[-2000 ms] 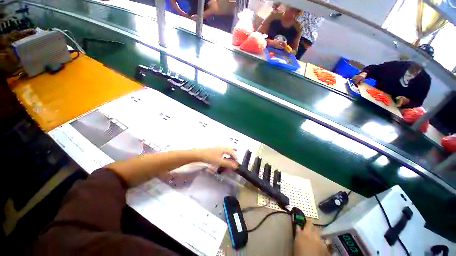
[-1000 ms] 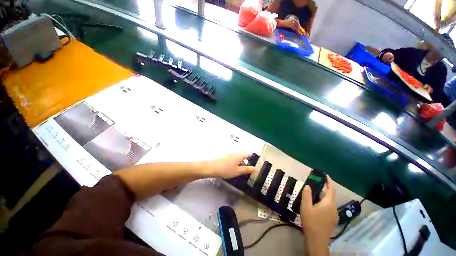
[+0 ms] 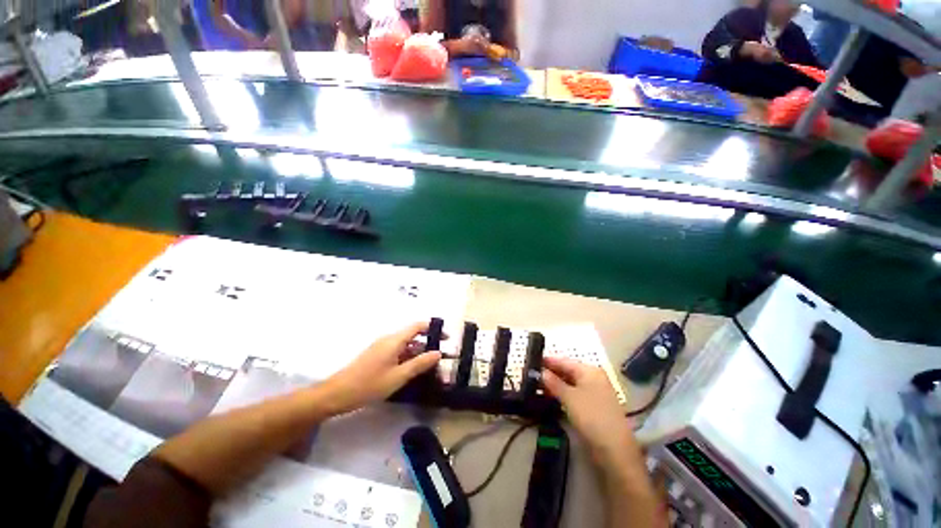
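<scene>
The black pronged unit (image 3: 485, 397) lies over the cream dotted sheet (image 3: 586, 349), its upright teeth pointing away from me. My left hand (image 3: 397, 363) holds its left end at the leftmost tooth. My right hand (image 3: 580, 390) has its fingertips on the rightmost tooth. The handheld black tool (image 3: 545, 474), with a small green display, lies on the bench below the unit's right end, out of my hand. The blue-edged black device (image 3: 434, 477) lies to its left. A thin black cable curves between the two.
The white power supply (image 3: 764, 413) with lit green digits stands at right. A black inline switch (image 3: 653, 352) lies beside it. The printed sheet (image 3: 258, 340) covers the left bench, the orange mat (image 3: 72, 284) beyond. Pronged units (image 3: 279, 210) lie on the green belt (image 3: 464, 232). People sit opposite.
The handheld tool has left my right hand and now lies on the bench. My right hand has moved to the rightmost tooth. The view has turned, and the power supply shows more fully.
</scene>
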